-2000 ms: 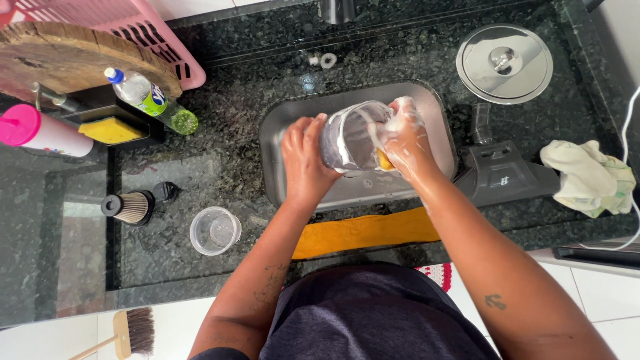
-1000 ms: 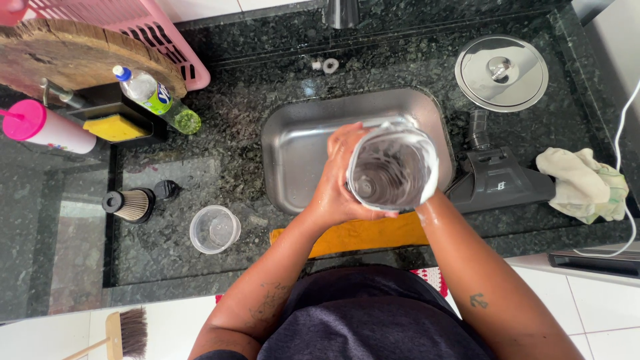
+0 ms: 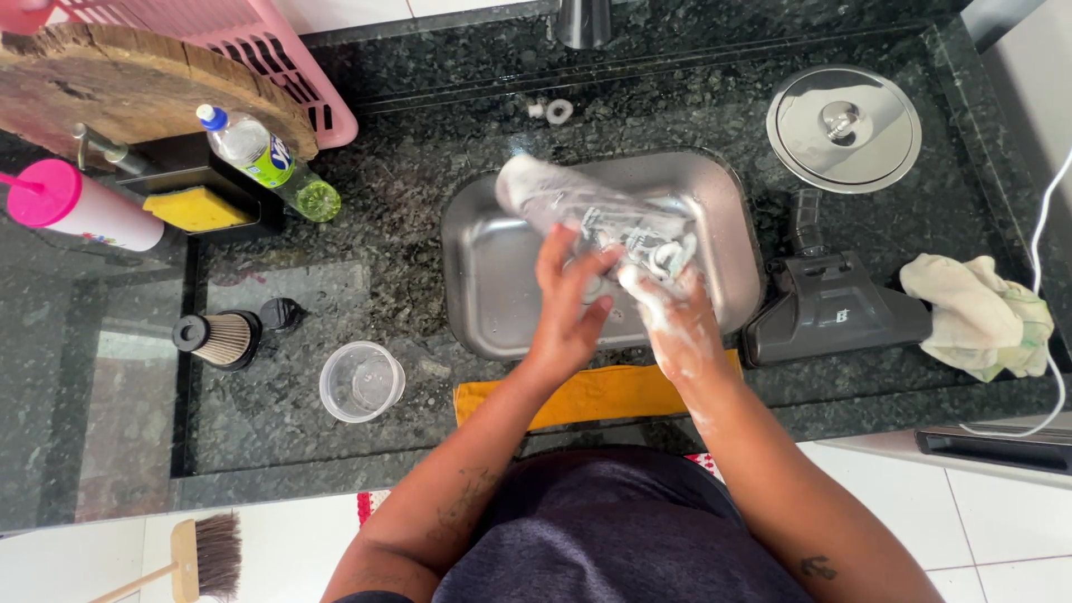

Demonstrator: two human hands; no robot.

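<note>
A clear plastic vacuum-cleaner dust cup, as it seems, coated in soap suds (image 3: 615, 209), lies slantwise over the stainless steel sink (image 3: 494, 285). My right hand (image 3: 678, 314), foamy up to the wrist, grips its near right end. What else that hand holds is hidden by foam. Beside the cup's near side is my left hand (image 3: 574, 297), fingers spread and slightly blurred; whether a fingertip touches the cup cannot be told. An orange cloth (image 3: 603, 395) lies along the sink's front edge, under my forearms.
Left of the sink are a round plastic tub (image 3: 362, 381), a pleated filter (image 3: 219, 338), a detergent bottle (image 3: 268, 163), a yellow sponge (image 3: 197, 209) and a pink-lidded tumbler (image 3: 88, 205). On the right are a steel lid (image 3: 844, 128), a vacuum floor head (image 3: 842, 310) and a crumpled cloth (image 3: 980, 314).
The cup has turned from its open end facing up to lying on its side over the sink. My left hand, around the cup one second ago, now has its fingers spread.
</note>
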